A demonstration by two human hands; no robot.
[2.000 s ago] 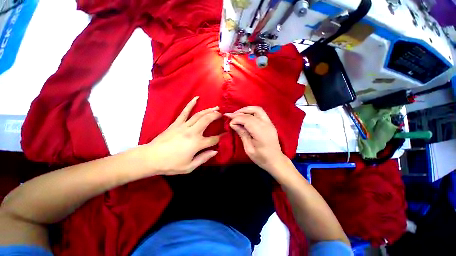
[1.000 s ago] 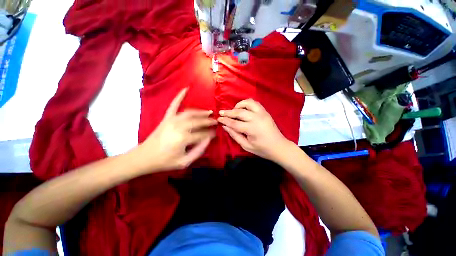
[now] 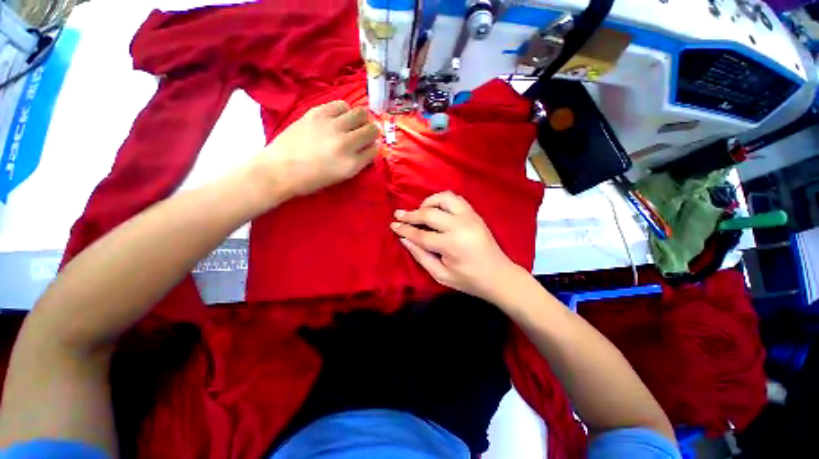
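A red garment [image 3: 314,242] lies flat under the needle area, with a gathered vertical seam [image 3: 390,175] running from the presser foot [image 3: 390,133] towards me. Its red sleeve [image 3: 148,148] lies to the left. My left hand [image 3: 330,148] is beside the presser foot with fingers curled down on the cloth, seemingly pinching it; the fingertips are partly hidden. My right hand [image 3: 449,240] rests on the garment just right of the seam, lower down, fingers bent and fingertips at the seam. Whether it pinches cloth cannot be told.
The white and blue sewing machine head [image 3: 629,72] stands at the upper right. A black phone-like box [image 3: 584,139], a green cloth [image 3: 687,224] and a green-handled tool [image 3: 752,220] lie at the right. A red heap [image 3: 700,350] sits by a blue crate [image 3: 620,294] at lower right.
My left hand has moved up from the lower seam to beside the presser foot, and its fingers have curled. My right hand has stayed near the seam, slightly lower.
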